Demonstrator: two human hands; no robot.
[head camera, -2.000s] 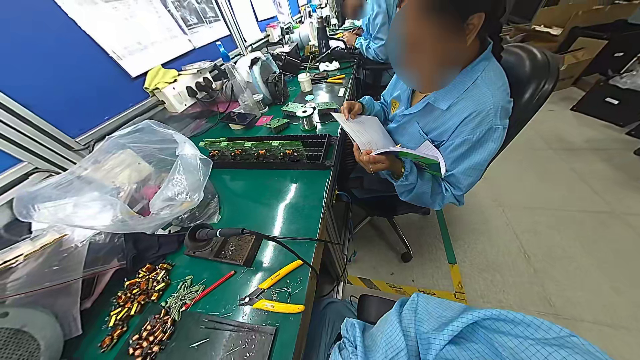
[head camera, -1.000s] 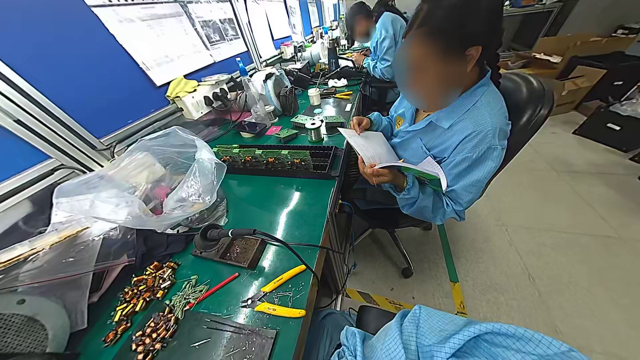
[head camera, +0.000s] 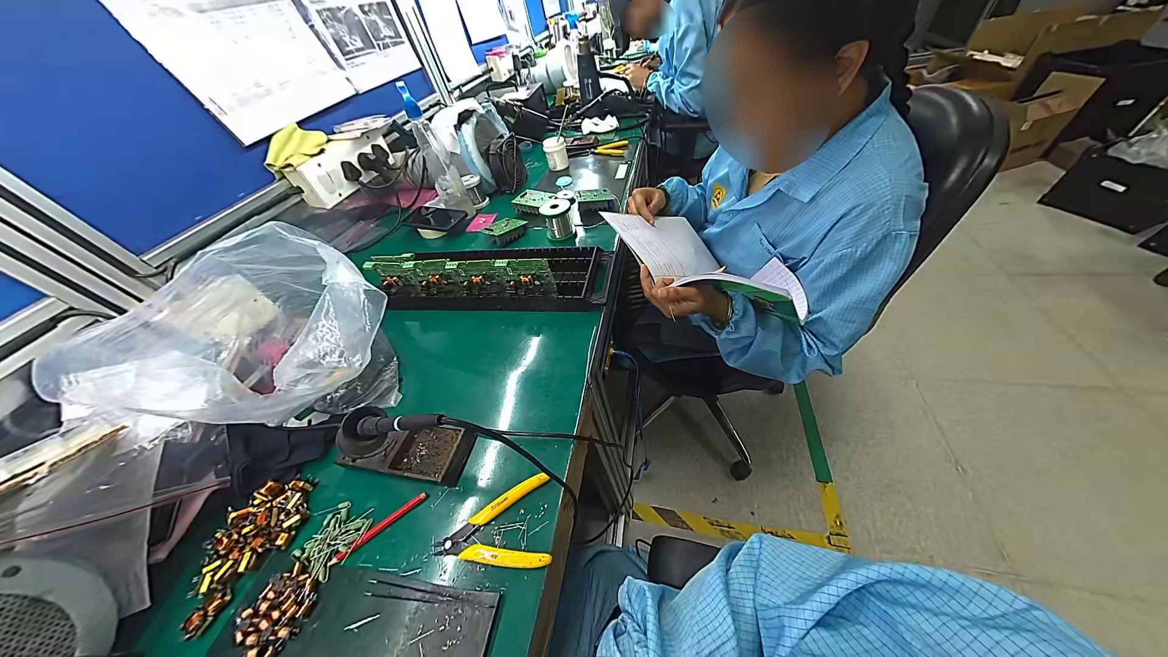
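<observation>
Neither of my hands shows; only my blue checked sleeve (head camera: 821, 602) fills the lower right. On the green bench mat (head camera: 438, 356) lie yellow-handled cutters (head camera: 497, 529) with their handles spread. A red pencil-like stick (head camera: 379, 527) lies left of them, against a bundle of green axial components (head camera: 333, 543). Copper-wound coils (head camera: 251, 529) form a heap, and more coils (head camera: 274, 611) lie below it. Tweezers (head camera: 420, 589) rest on a dark pad (head camera: 401, 630). Behind them, a soldering iron (head camera: 401, 422) sits in its stand (head camera: 429, 453).
A black rack (head camera: 579, 278) holds upright circuit boards (head camera: 456, 276). Beyond it stands a solder wire spool (head camera: 556, 219). A clear plastic bag (head camera: 219, 328) lies at the left. A seated co-worker (head camera: 803, 219) holds an open notebook (head camera: 675, 246) beside the bench. The iron's cable crosses the bench edge.
</observation>
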